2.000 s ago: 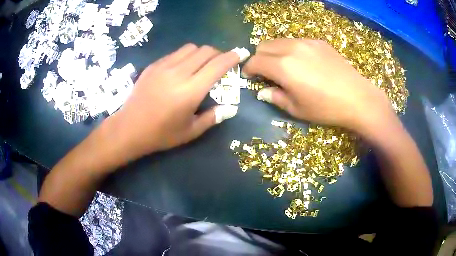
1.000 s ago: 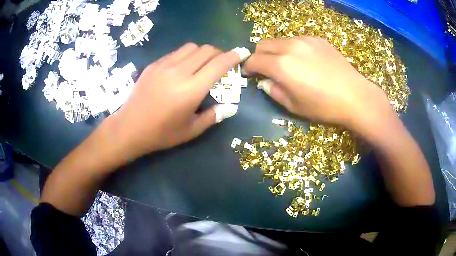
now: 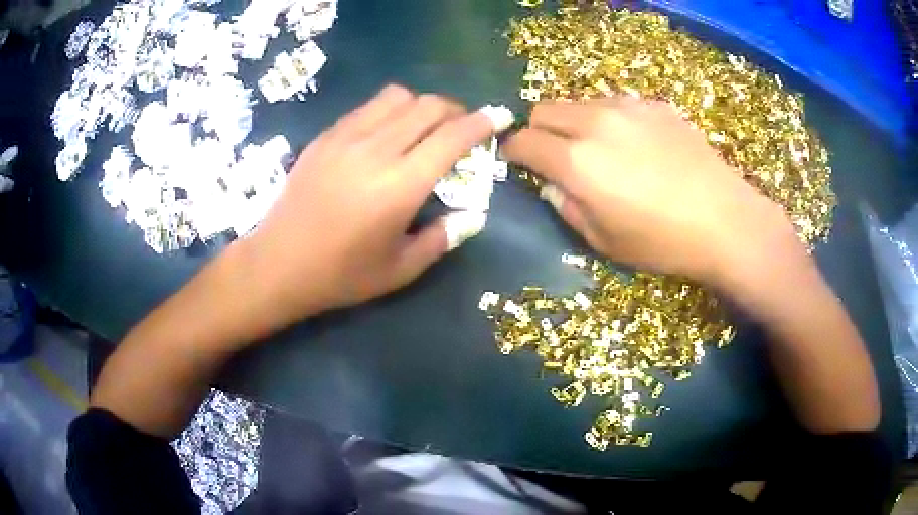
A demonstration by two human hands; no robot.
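Note:
My left hand (image 3: 352, 201) holds a white plastic housing (image 3: 470, 179) between its white-covered index finger and thumb, near the middle of the dark worktop. My right hand (image 3: 634, 186) is just right of the housing, its index fingertip beside the housing's right edge. Whether its fingers hold a brass piece cannot be seen. A large heap of brass terminals (image 3: 745, 111) lies behind and right of my right hand. A smaller cluster of brass terminals (image 3: 614, 332) lies nearer me, below that hand.
A pile of white housings (image 3: 191, 121) lies on the dark green worktop (image 3: 372, 372) at left. A blue sheet (image 3: 835, 65) is at the back right. A container of small silvery pieces (image 3: 219, 448) is at lower left. Clear plastic (image 3: 896, 272) is at the right edge.
The whole view has shifted slightly. My left hand keeps the housing. My right thumb has drawn back from it, and the brass pieces seen between my right fingers two seconds ago no longer show.

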